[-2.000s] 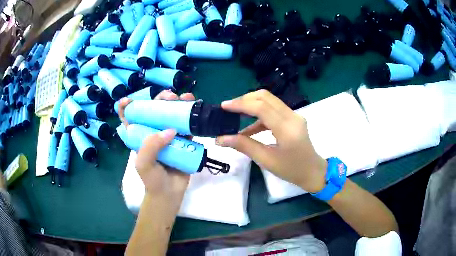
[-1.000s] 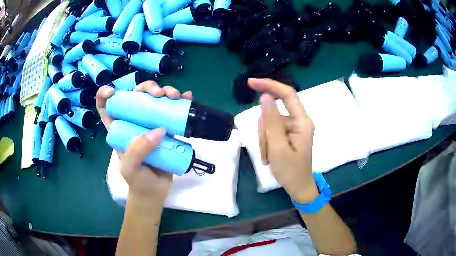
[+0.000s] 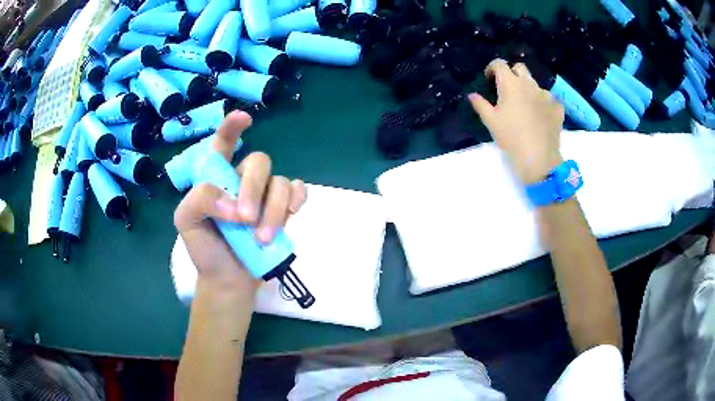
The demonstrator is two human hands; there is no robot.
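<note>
My left hand [image 3: 235, 211] is closed around one light-blue body [image 3: 266, 252]. Its black end and thin black prongs [image 3: 298, 288] point down and right, above a white pad. My right hand [image 3: 521, 110], with a blue wristband, is over the edge of the heap of black caps [image 3: 439, 70], thumb and fingers apart. I see nothing held in it. A blue body [image 3: 575, 103] lies just right of the right hand; its upper end is partly hidden.
Many blue bodies [image 3: 188, 86] with black ends lie heaped at left, beside a printed sheet [image 3: 59, 94]. White pads [image 3: 337, 235] lie along the curved edge of the green table [image 3: 117, 290]. More blue bodies lie at right, above a person's pale clothing [image 3: 666, 313].
The capped body has left my left hand, which now holds only the pronged body, tilted more steeply. My right hand has moved up and right. Another blue body now lies beside it.
</note>
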